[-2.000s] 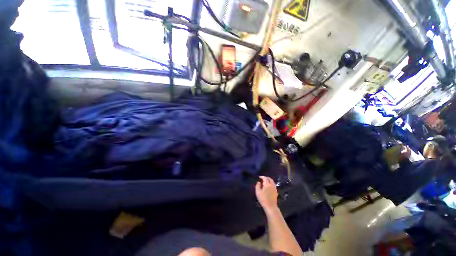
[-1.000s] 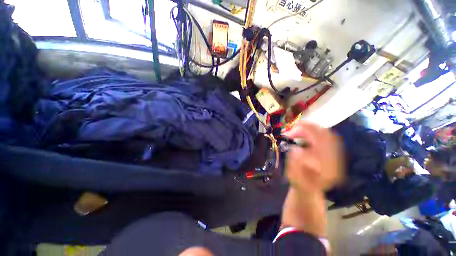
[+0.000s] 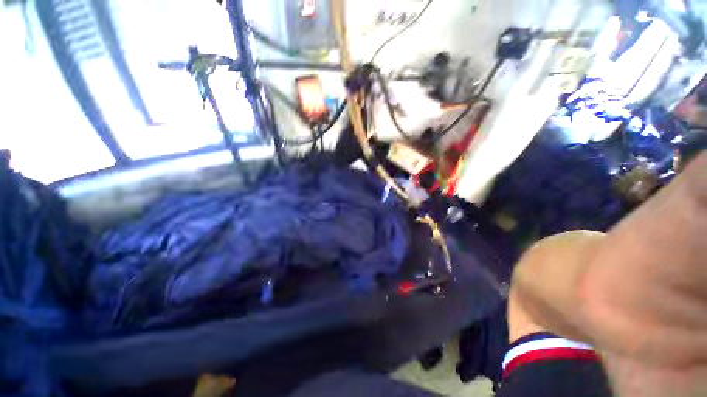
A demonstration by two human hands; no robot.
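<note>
My right arm (image 3: 643, 271) fills the lower right, bent, blurred and very close to the camera. Its short dark sleeve has a white and red band. The right hand cannot be made out and seems to be beyond the frame edge. My left hand is not in view. A crumpled navy garment heap (image 3: 263, 233) lies on the dark-covered table (image 3: 457, 271). A small dark tool with a red part, probably thread snips (image 3: 411, 286), lies at the table's right. A long dark padded bar (image 3: 194, 349) runs along the front.
A tan block (image 3: 213, 384) is at the lower edge. Tan cords (image 3: 360, 128) hang down behind the table, near a pale box (image 3: 408, 157) and red items (image 3: 469, 143). Dark garments hang at left (image 3: 39, 248); more are piled at right (image 3: 550, 178).
My right arm has swung up and right, close to the camera; its hand has left the clear view. The view has shifted. The snips still lie on the table.
</note>
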